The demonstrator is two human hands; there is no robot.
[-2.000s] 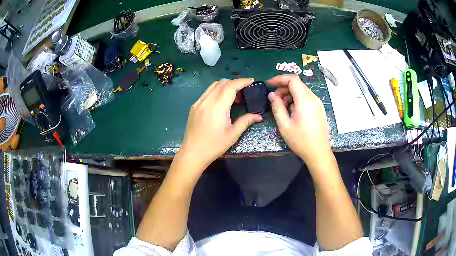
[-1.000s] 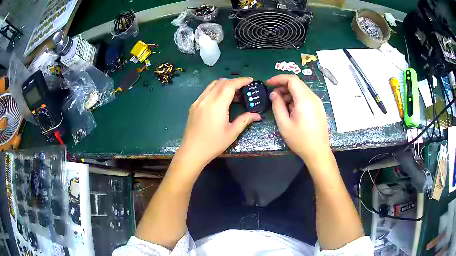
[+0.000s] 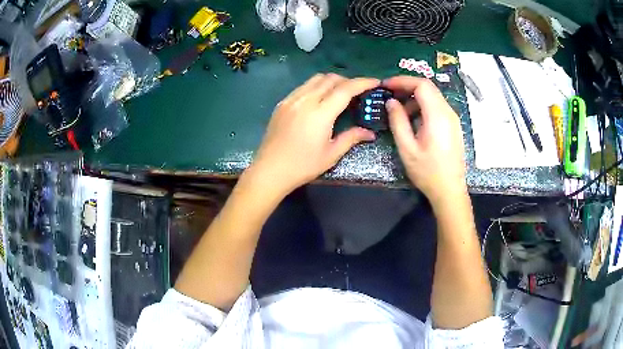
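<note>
A small black smartwatch head [image 3: 373,109] without strap is held between my two hands above the front part of the green bench. Its screen is lit, with a column of blue-white round icons and small white text lines. My left hand [image 3: 311,129] grips its left side, with fingertips at the top edge and thumb at the bottom edge. My right hand [image 3: 432,133] is at its right side, with the thumb over the right edge of the screen and a fingertip at the top. The right edge and back are hidden by my fingers.
White paper [image 3: 509,136] with tweezers and a black pen-like tool lies right; a green tool [image 3: 574,136] lies beyond. Small pink-white parts [image 3: 416,67] and a fan grille [image 3: 404,17] are behind. Dropper bottle [image 3: 308,34], gold-brown parts [image 3: 242,54] and a multimeter [image 3: 46,80] are back and left.
The watch screen went from dark to a lit icon list. The camera view has shifted, so the bench sits higher. My right thumb has moved onto the screen's right edge.
</note>
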